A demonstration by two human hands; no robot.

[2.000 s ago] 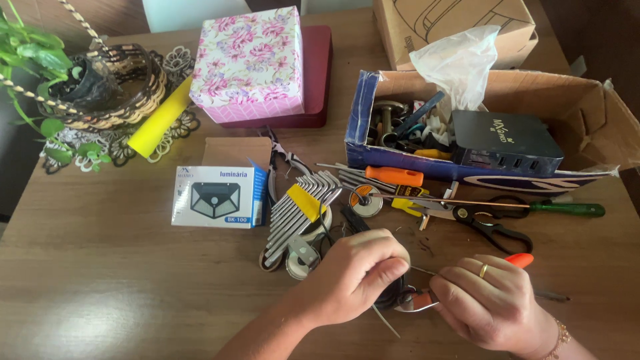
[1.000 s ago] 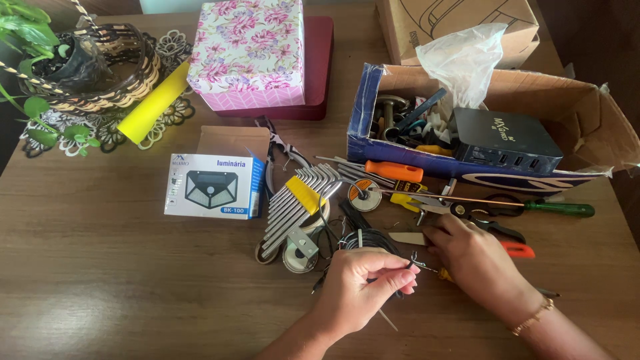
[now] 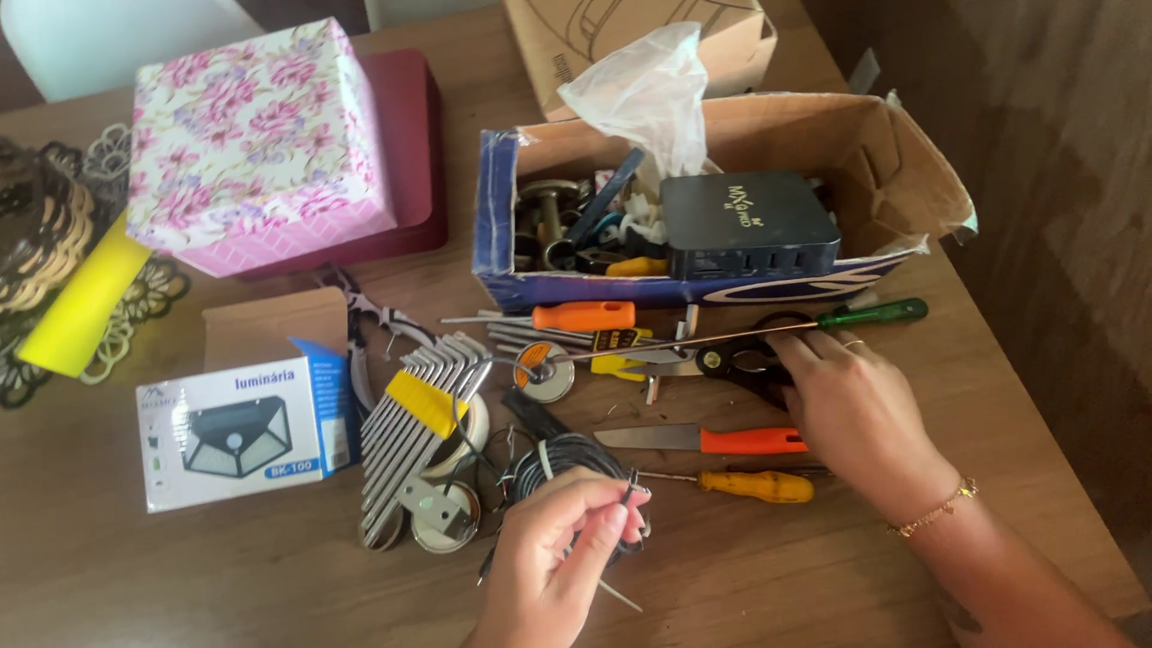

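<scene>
My left hand point(image 3: 576, 531) pinches the end of a dark cable between thumb and fingers, beside the coiled black cable point(image 3: 562, 463). My right hand point(image 3: 850, 405) lies over the handles of the black scissors point(image 3: 747, 360); its fingertips are hidden, so its hold is unclear. Just under that hand is a knife with an orange handle point(image 3: 751, 440). Below the knife lies a yellow-handled screwdriver point(image 3: 756, 486). A long screwdriver with a green handle point(image 3: 873, 311) crosses above the scissors. Left of the coil are a hex key set in a yellow holder point(image 3: 421, 403) and a solder spool point(image 3: 544, 371).
An open cardboard box point(image 3: 594, 290) of hardware, with a black TV box point(image 3: 751, 216) on it, stands behind the tools. An orange-handled screwdriver point(image 3: 585, 316), pliers point(image 3: 360, 360), a solar lamp box point(image 3: 234, 436) and a floral box point(image 3: 261, 144) lie around.
The orange-handled knife, in my right hand two seconds ago, now lies on the table. My right hand has moved away from my left, to the scissors. The view has shifted.
</scene>
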